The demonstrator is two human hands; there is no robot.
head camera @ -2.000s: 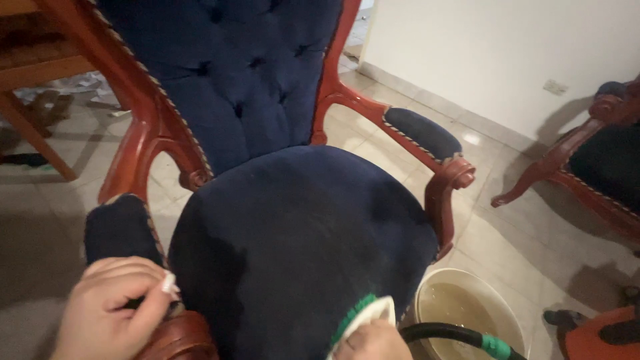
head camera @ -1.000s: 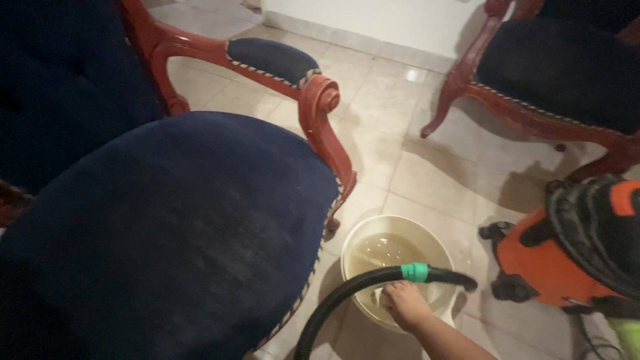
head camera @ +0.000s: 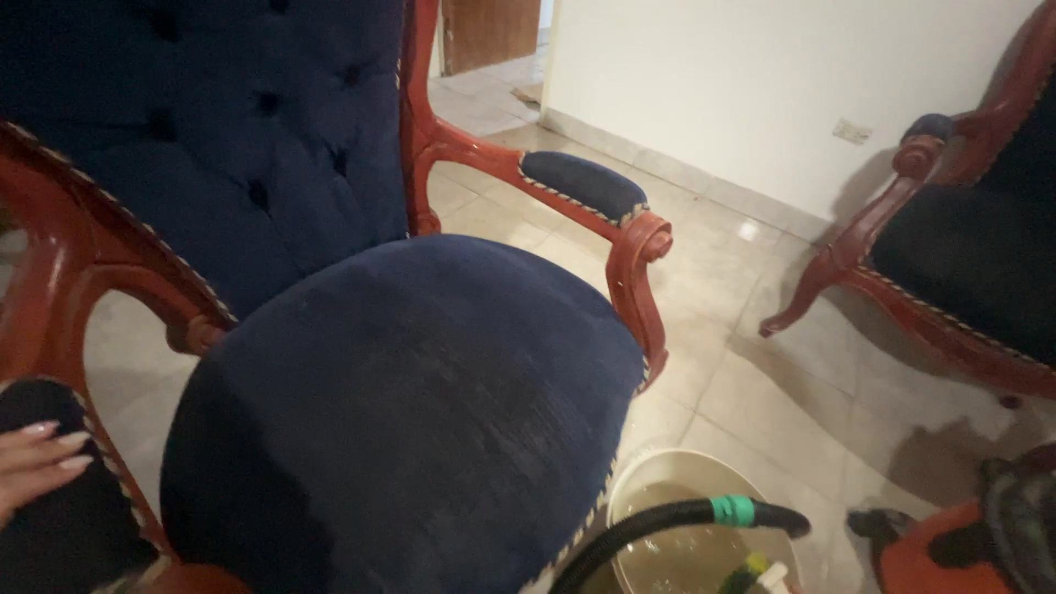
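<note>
My left hand [head camera: 37, 470] rests at the left edge, fingers extended on the dark blue armrest pad [head camera: 62, 516] of a red-brown wooden armchair. The chair's round blue velvet seat [head camera: 429, 371] has darker, wet-looking patches at the left and centre. At the bottom right, a scrub brush [head camera: 755, 571] with green bristles and a white body is over a cream bucket [head camera: 709, 462] of cloudy water. Only a sliver of my right hand [head camera: 795, 589] shows at the brush; the rest is below the frame. A black hose [head camera: 652, 520] with a green collar crosses the bucket.
A second blue armchair [head camera: 973, 256] stands at the right by the white wall [head camera: 701, 82]. An orange and black wheeled machine [head camera: 932, 549] is at the lower right. The chair's tufted backrest [head camera: 272, 132] rises at the upper left. The floor is pale tile [head camera: 767, 404].
Two seconds ago my right hand held the brush at the seat's front edge; one second ago it was in the bucket. The view has swung right, then back left.
</note>
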